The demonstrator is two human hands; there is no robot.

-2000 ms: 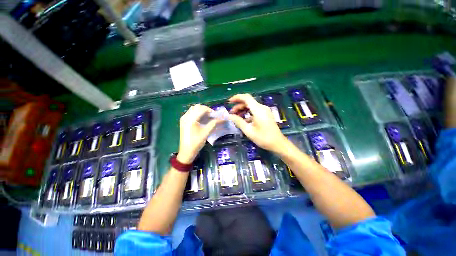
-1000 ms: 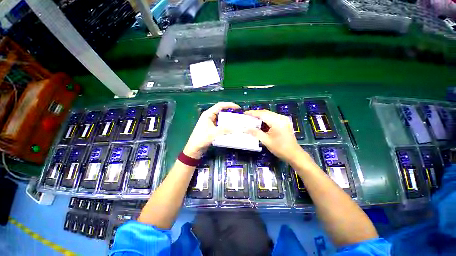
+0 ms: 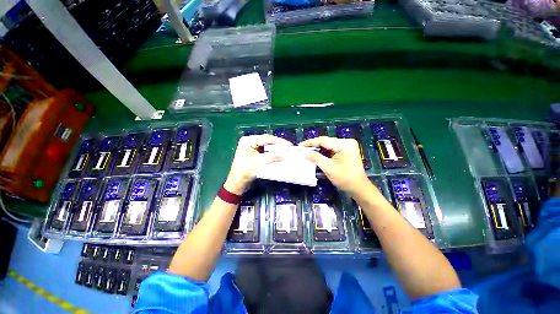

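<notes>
My left hand (image 3: 250, 164) and my right hand (image 3: 339, 160) hold a white sheet (image 3: 291, 167) between them, above the middle tray. The fingertips of both hands are at its upper edge; small pieces on it cannot be made out. A dark red band (image 3: 229, 196) is on my left wrist. The middle clear tray (image 3: 438, 214) holds two rows of dark phone units (image 3: 285, 219) with blue-purple upper parts, white labels and yellow outlines. My hands and the sheet hide part of its upper row.
Another filled tray (image 3: 207, 138) lies left, a third (image 3: 459, 138) right. Dark tweezers (image 3: 421, 150) lie right of the middle tray. Behind are an empty tray (image 3: 215, 61) with a white sheet (image 3: 248, 89) and a grey post (image 3: 92, 58). An orange fixture (image 3: 55, 141) stands left. A blue sleeve (image 3: 546, 245) shows right.
The held sheet was bent and tilted two seconds ago and now lies flatter between both hands. Both hands have come closer together at its upper edge. The camera view has shifted.
</notes>
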